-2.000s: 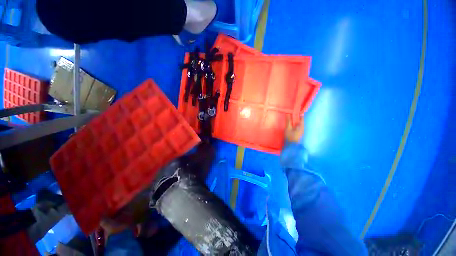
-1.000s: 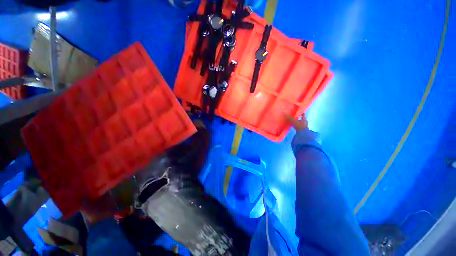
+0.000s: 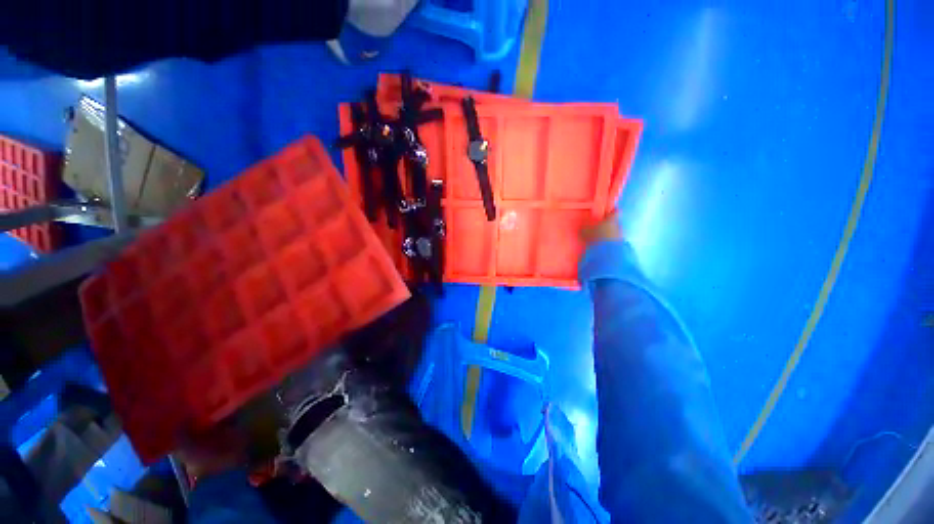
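Note:
My left hand [image 3: 217, 450], dim at the lower left, holds an empty orange-red compartment tray [image 3: 241, 292] tilted above my lap. My right hand [image 3: 601, 231] is at the lower right corner of another watch tray [image 3: 543, 208], its fingers on the edge. This tray lies on other trays on the floor. One finished wristwatch [image 3: 478, 151] lies across its left part. Several black-strapped watches [image 3: 414, 156] lie heaped on the stack's left side. My right fingertips are partly hidden.
A blue plastic stool [image 3: 502, 360] stands below the stack. A person's foot and dark-clothed leg [image 3: 184, 31] are at the top left. A carton [image 3: 128, 164], more orange-red trays [image 3: 23, 189] and a metal frame [image 3: 115, 154] are at the left. Yellow lines mark the floor.
The upper tray on the floor has turned and lies straighter over the stack, with my right hand still at its corner. The view has shifted; the person's leg shows again at the top.

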